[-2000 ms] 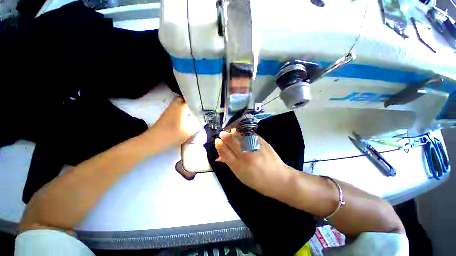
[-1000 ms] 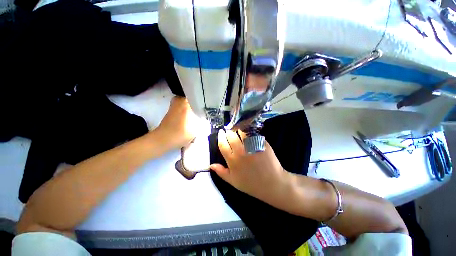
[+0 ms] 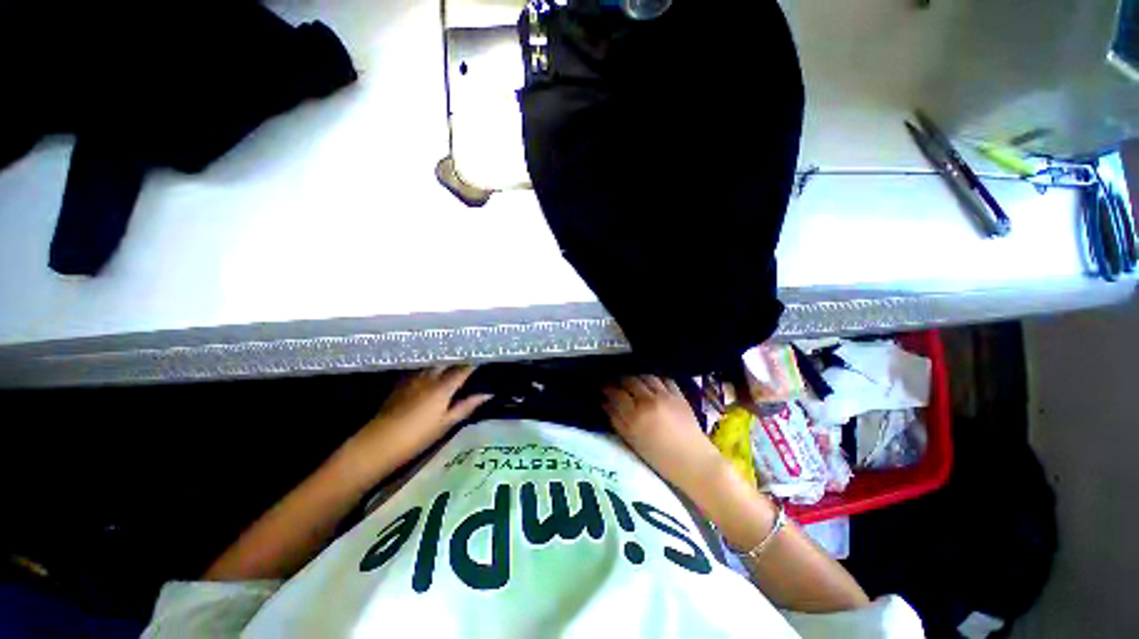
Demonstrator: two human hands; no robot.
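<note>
The curved black panel lies on the white machine table, its top end at the needle area and its lower end hanging over the front edge. My left hand is below the table edge at my lap, fingers at the left side of some dark cloth. My right hand is at the right side of this cloth, its fingertips on it. Whether either hand grips the cloth cannot be told. The black garment bundle lies on the table at the upper left.
A tape measure runs along the table's front edge. Thread snips and blue-handled scissors lie at the right, with a thread near them. A red scrap basket with packets and cloth stands below the table, right of my right hand.
Both hands have left the needle area and moved down to my lap. The view has tilted down, so the machine head is mostly out of the picture. The panel stays on the table.
</note>
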